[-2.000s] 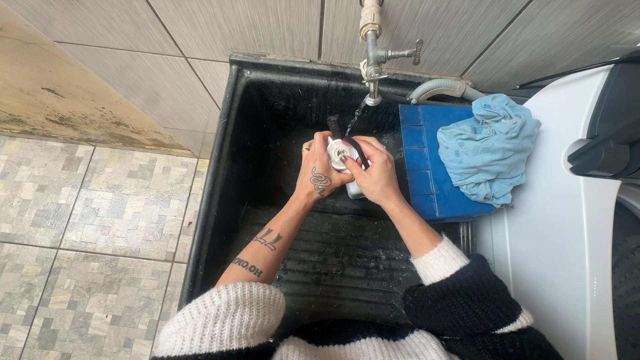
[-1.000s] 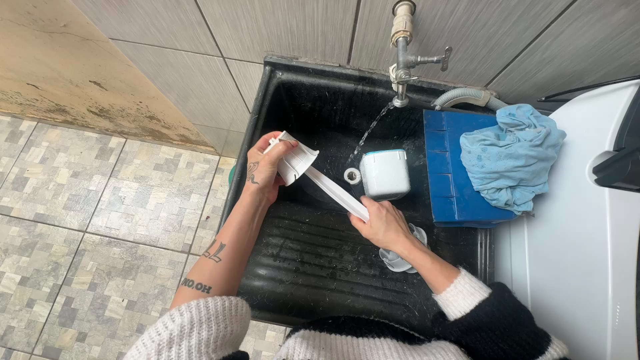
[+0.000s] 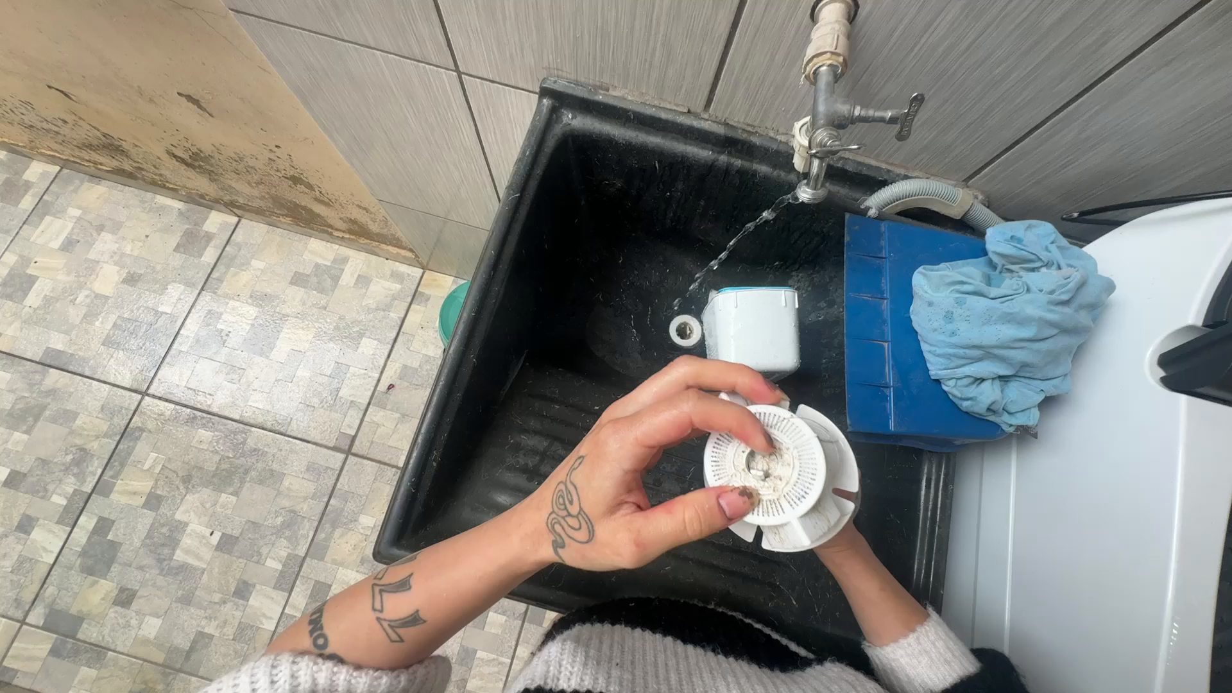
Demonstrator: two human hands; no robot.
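A round white slotted plastic filter part (image 3: 807, 491) with whitish residue at its centre is held over a black sink. My left hand (image 3: 664, 462) has its thumb and fingertips on the slotted disc. Beneath the part, my right hand (image 3: 843, 541) supports it, mostly hidden by it. Beyond them in the sink, a white plastic container (image 3: 754, 332) lies beside a small white ring (image 3: 685, 330). A thin stream of water runs from the metal tap (image 3: 813, 188) towards the ring.
A blue plastic box (image 3: 871, 327) with a light-blue cloth (image 3: 1011, 318) on it stands across the sink's right side. The black sink rim (image 3: 462, 318) runs along the left. A grey corrugated hose (image 3: 924, 195) lies behind the box, and a white appliance (image 3: 1068, 520) stands at right.
One second ago my hands were apart, with a long white piece between them; now both are at the slotted part, nearer my body. The container and ring lie uncovered, unlike two seconds ago.
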